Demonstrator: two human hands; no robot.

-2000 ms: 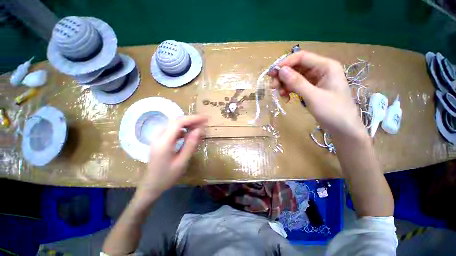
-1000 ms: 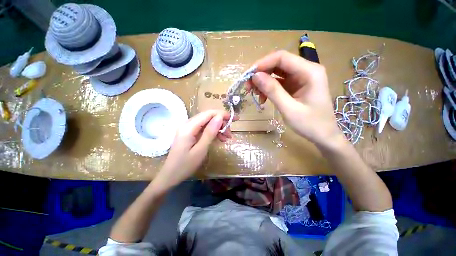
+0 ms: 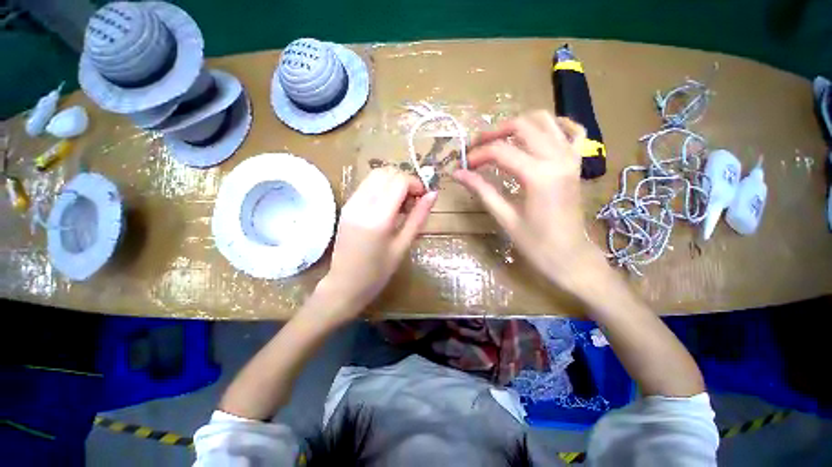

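Observation:
A white cord [image 3: 438, 119] is bent into an upright arch between my two hands, above the stained cardboard glue board [image 3: 456, 222]. My left hand [image 3: 379, 223] pinches one end near the whitish glue dab. My right hand [image 3: 538, 187] holds the other end between thumb and fingers. The fingers partly cover the board and its dark stains. A pale hat [image 3: 315, 223] lies upside down to the left of my left hand, its round opening facing up.
Stacked hats [image 3: 137, 55] stand back left, a single hat [image 3: 312, 77] back centre, and another upturned hat [image 3: 87, 223] far left. A yellow-black tool [image 3: 577, 109], tangled cords [image 3: 652, 201] and white glue bottles [image 3: 721, 187] lie right. A blue bin [image 3: 584, 383] is below the edge.
Both hands have come together over the glue board. The cord, earlier hanging from my right hand, is now held by both hands in an arch. The view has shifted slightly.

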